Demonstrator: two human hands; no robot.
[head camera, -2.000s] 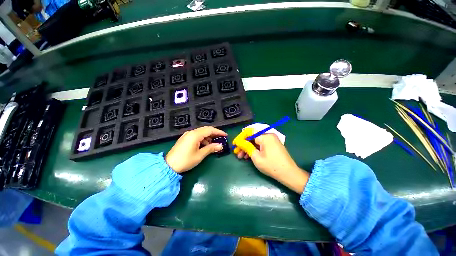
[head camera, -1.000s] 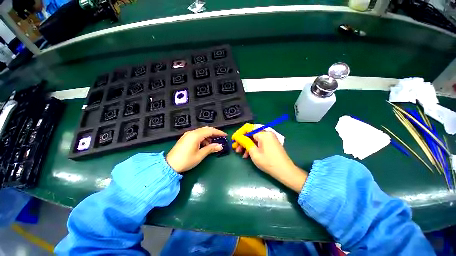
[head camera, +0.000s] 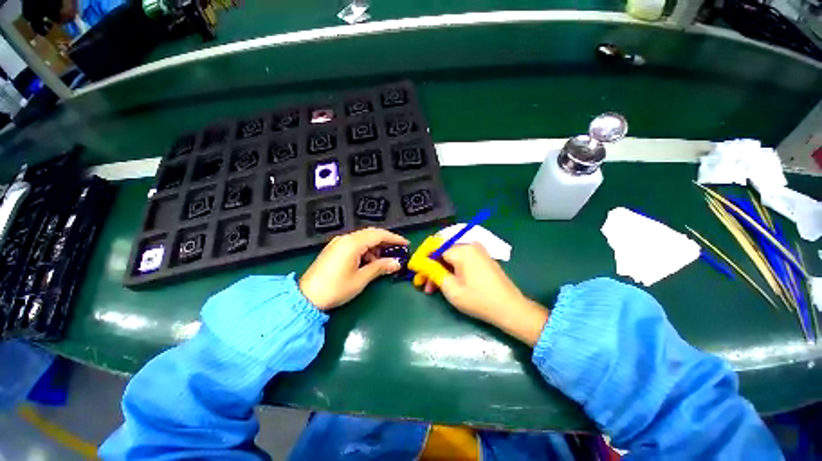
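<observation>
My left hand is bare and grips a small dark camera or lens module between thumb and fingers, low over the green bench. My right hand, with yellow finger cots, holds a thin blue swab stick. The stick slants up and to the right; its lower end is hidden by the fingers, close to the module. A white wipe lies just behind my right hand. The black foam tray behind my left hand holds many dark modules and a few light-faced ones.
A white dispenser bottle with its lid open stands at right. A flat white wipe lies beside it. Swab sticks and crumpled wipes lie far right. Glossy black stacked trays are far left. A raised ledge runs behind.
My right hand has moved slightly left, closer to the module. The blue stick is steeper and its upper end has shifted left. My left hand has stayed put with the module.
</observation>
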